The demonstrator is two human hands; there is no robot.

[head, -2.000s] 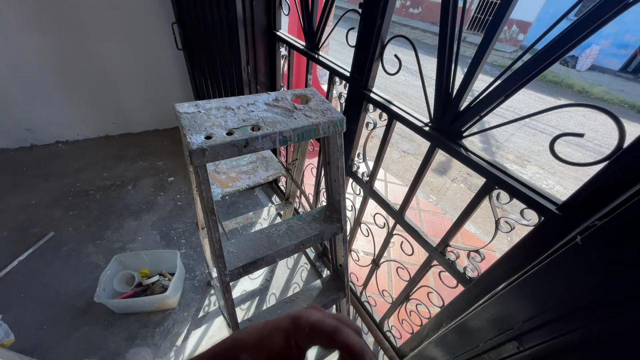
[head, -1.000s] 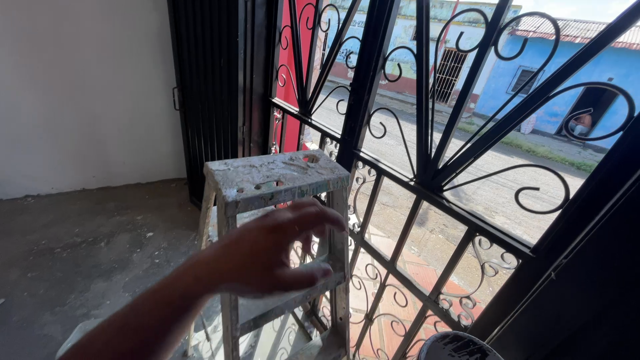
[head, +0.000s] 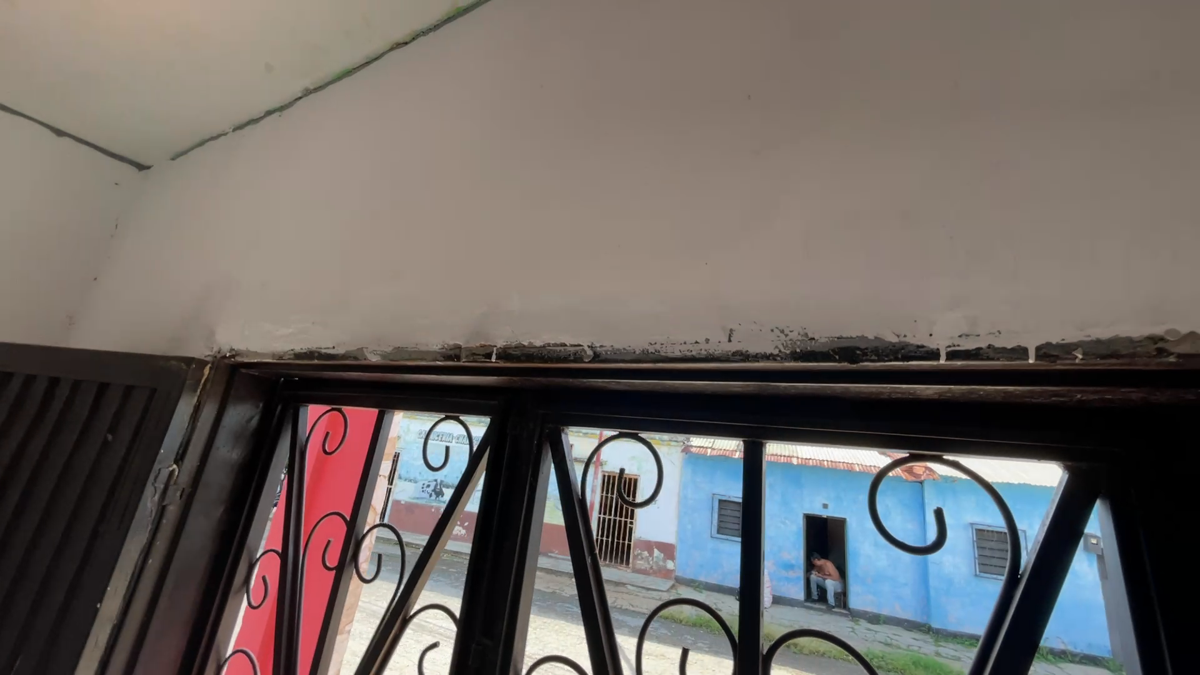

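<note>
Neither my left hand nor my right hand shows in the head view now, so what they hold or touch is hidden. The view faces the upper part of a black metal grille (head: 753, 553) with curled scrollwork. Over its top frame (head: 647, 405) runs a rough, unpainted strip (head: 844, 351) with dark patches and pale drips. A pale painted wall (head: 656, 187) rises from that strip. At the upper left the wall meets the ceiling (head: 216, 56) along a dark, uneven line.
A dark ribbed metal door panel (head: 75, 497) stands at the left, beside the grille's frame. Beyond the bars are a street (head: 581, 628), a blue house (head: 750, 544) and a person (head: 825, 579) sitting in its doorway.
The view has swung up from the stepladder to the wall above the grille. The hand that was over the ladder's top, the ladder and the floor have left the view.
</note>
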